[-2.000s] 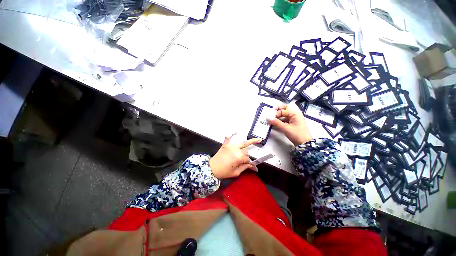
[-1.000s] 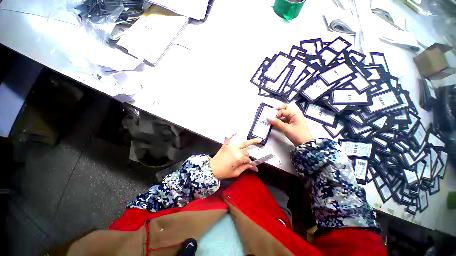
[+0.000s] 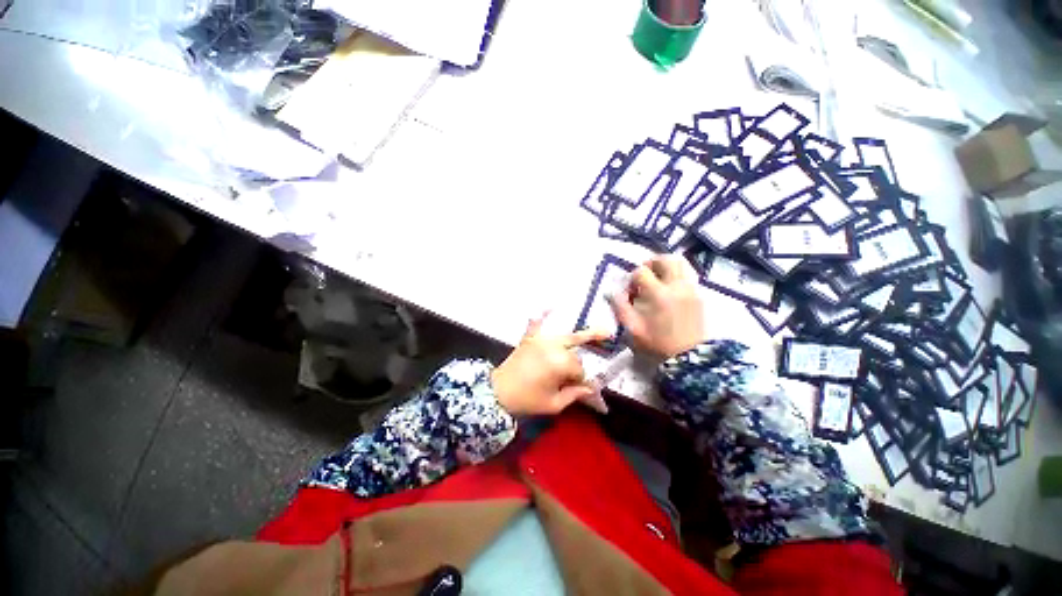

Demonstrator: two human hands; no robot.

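A black-bordered tag with a white label lies near the table's front edge, before my body. My right hand is on its right side, fingers bent down on the label and covering part of it. My left hand touches the tag's lower end with an outstretched finger. It also holds a white label strip, which sticks out from under its fingers at the table edge. A large loose heap of labelled tags lies to the right.
A green tape roll stands at the back. White sheets and a crumpled clear plastic bag lie at the far left. An open brown box is beyond the heap at right. The white table's front edge runs diagonally before me.
My right hand has moved down and slightly left over the tag, and now covers more of its label. My left hand has barely moved. The whole view has shifted slightly.
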